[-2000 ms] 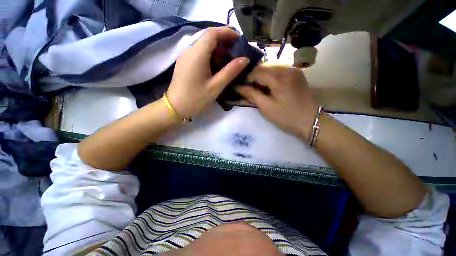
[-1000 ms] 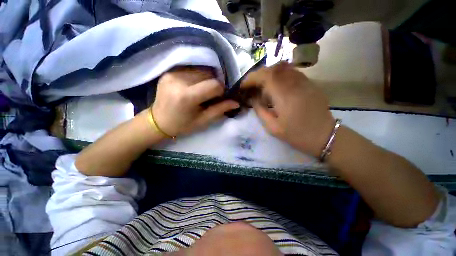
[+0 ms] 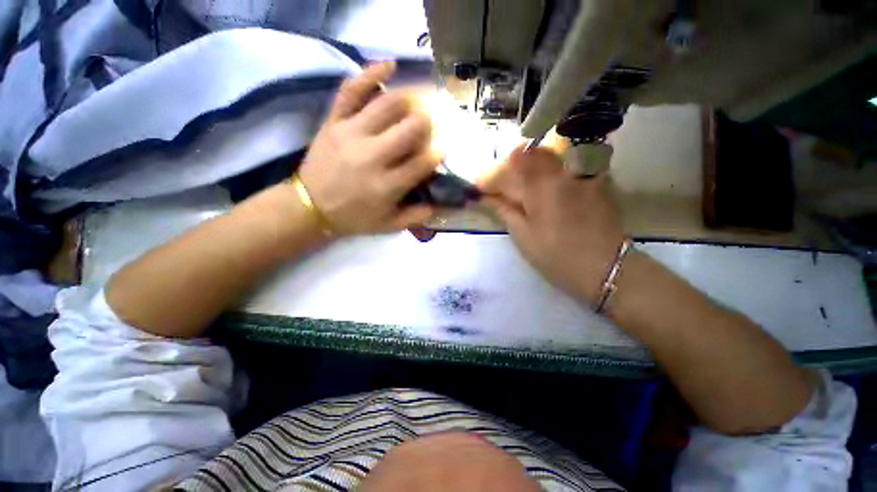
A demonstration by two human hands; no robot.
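Observation:
The pale blue-grey garment with dark stripes (image 3: 207,101) lies left of the sewing machine head (image 3: 615,48). A small dark folded edge of cloth (image 3: 450,190) shows between my hands, just in front of the brightly lit needle area (image 3: 492,120). My left hand (image 3: 375,159) grips the cloth on its left side, index finger raised. My right hand (image 3: 558,207) pinches its right end with the fingertips. The needle tip and the stitch line are lost in the glare.
A dark rectangular pad (image 3: 752,173) lies on the beige machine bed (image 3: 659,159) at the right. The white table (image 3: 356,279) has a worn green front edge (image 3: 433,348). More grey and dark cloth (image 3: 24,317) hangs at the far left.
The dark edge has turned from slanting upward to nearly level between my hands. My left hand has moved up with fingers more spread. The machine head now reaches lower in view, with brighter glare.

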